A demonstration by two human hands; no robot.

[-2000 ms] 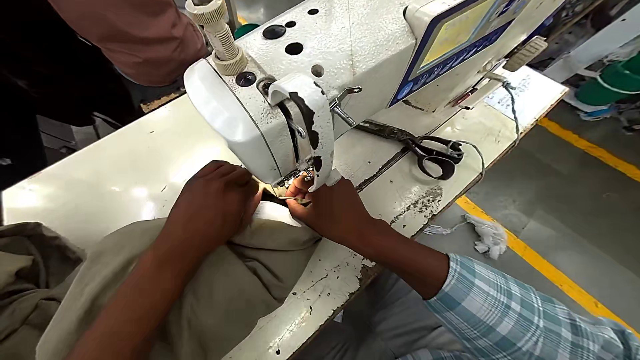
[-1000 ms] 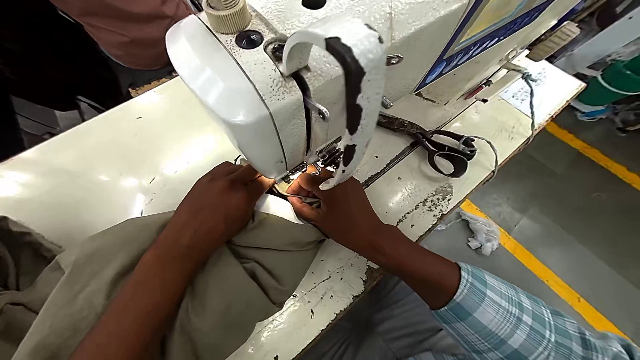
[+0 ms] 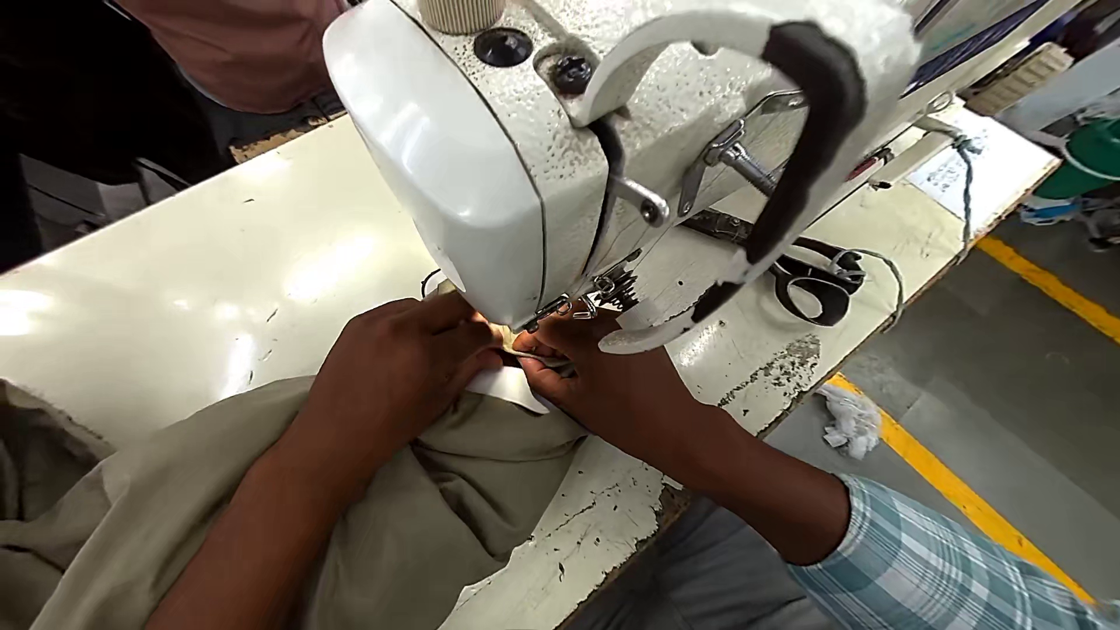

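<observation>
A white industrial sewing machine (image 3: pixel 472 166) stands over the work, its lit needle area partly hidden by its head and by my fingers. My left hand (image 3: pixel 398 359) pinches the olive-grey garment fabric (image 3: pixel 490 464) just left of the needle area. On the other side, my right hand (image 3: pixel 604 367) grips the edge of the same fabric between thumb and fingers. Between the hands shows a white fabric strip (image 3: pixel 507 388). The rest of the garment drapes over the table toward me and under my left forearm.
Black-handled scissors (image 3: pixel 809 284) lie on the worn white table (image 3: pixel 201 254), right of the machine, with a grey cord beside them. A curved white guard (image 3: pixel 822 114) arches over my right hand. Another person (image 3: pixel 245 52) is beyond the far edge. White scraps (image 3: pixel 850 420) lie on the floor.
The view has moved much closer to the machine head. Both hands stay at the fabric by the needle area, with little plain movement.
</observation>
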